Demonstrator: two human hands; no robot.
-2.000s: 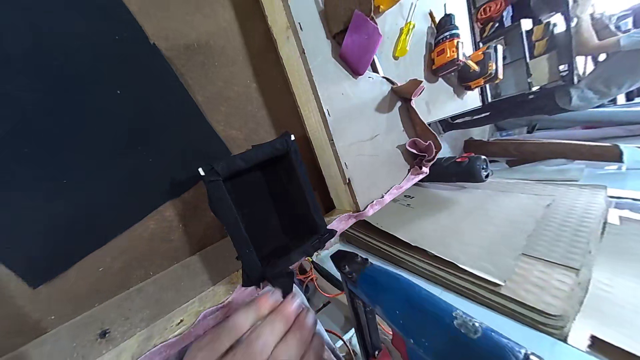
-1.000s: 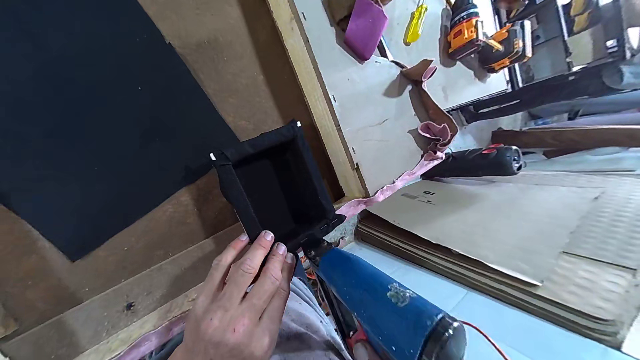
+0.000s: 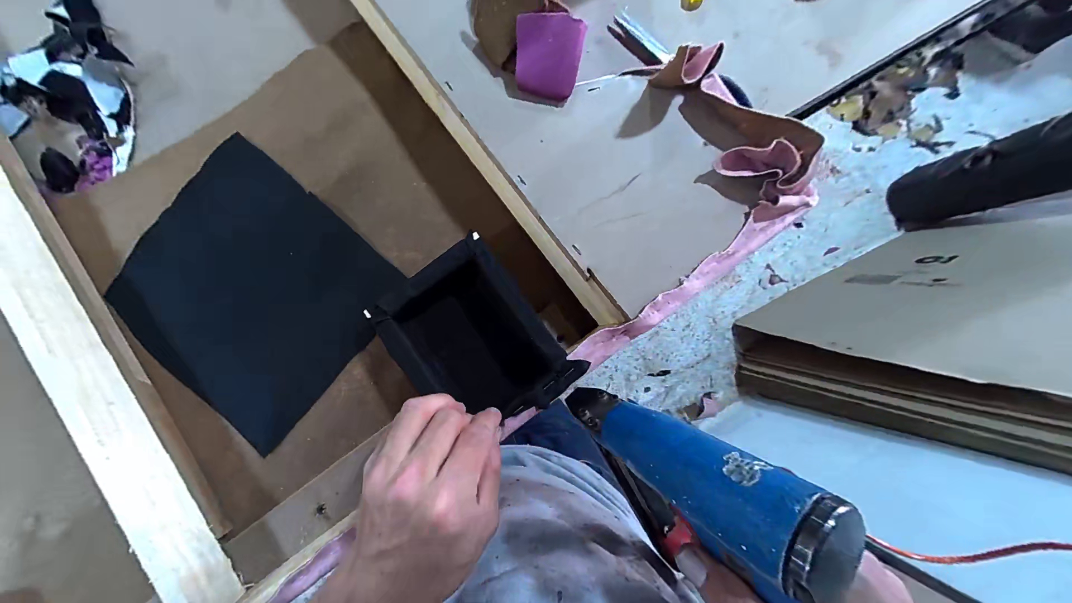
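A small open box covered in black fabric (image 3: pixel 481 335) stands at the corner of a wooden frame (image 3: pixel 502 176), with white tips at two of its corners. At the box's near edge, my left hand (image 3: pixel 431 494) pinches the black fabric between thumb and fingers. My right hand (image 3: pixel 879 582), mostly hidden, is wrapped around the grip of a blue pneumatic staple gun (image 3: pixel 712 477). The gun's dark nose is close to the box's lower right corner; whether they touch cannot be told. A flat piece of black fabric (image 3: pixel 260 285) lies left of the box on brown board.
Pink strip material (image 3: pixel 670 293) runs along the frame edge and curls at the upper right. Stacked cardboard sheets (image 3: pixel 904 327) and a dark roll (image 3: pixel 980 176) lie at right. A pale wooden beam (image 3: pixel 75 402) crosses the left side. An orange-red hose (image 3: pixel 971 557) trails right.
My left hand's fingers, spread on the box's near edge a second ago, are now bunched in a pinch there. The view has shifted, bringing the left beam into sight.
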